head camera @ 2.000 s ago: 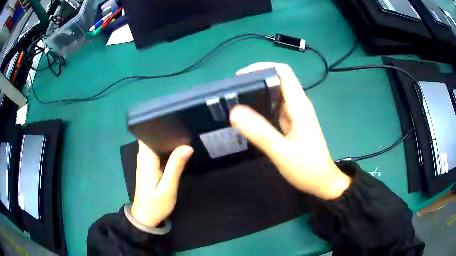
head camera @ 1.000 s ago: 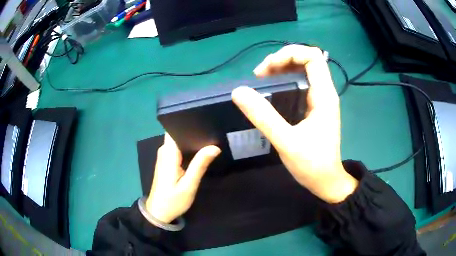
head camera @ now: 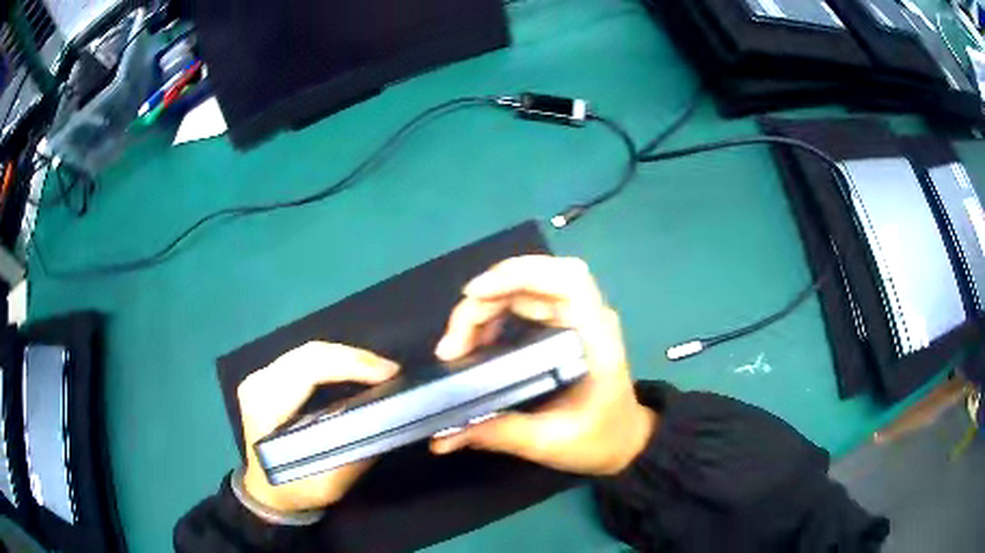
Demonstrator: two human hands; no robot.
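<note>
A closed mini laptop (head camera: 421,408) is held in both hands above a black foam mat (head camera: 324,313). Its thin silver edge faces me, and it slants up to the right. My left hand (head camera: 297,405) holds its left end, with fingers over the top. My right hand (head camera: 572,378) grips its right end, with the thumb along the lower edge and fingers curled over the top. The laptop's underside is turned away and hidden.
Black cables with an inline adapter (head camera: 553,107) and a metal plug (head camera: 685,350) lie behind and to the right. A black panel (head camera: 346,54) stands at the back. Closed laptops lie at the right (head camera: 902,254) and left (head camera: 49,432). Pens (head camera: 173,95) are upper left.
The laptop has been lowered towards me and turned, so its dark underside and white label no longer show. Both hands have shifted with it. The camera view has turned.
</note>
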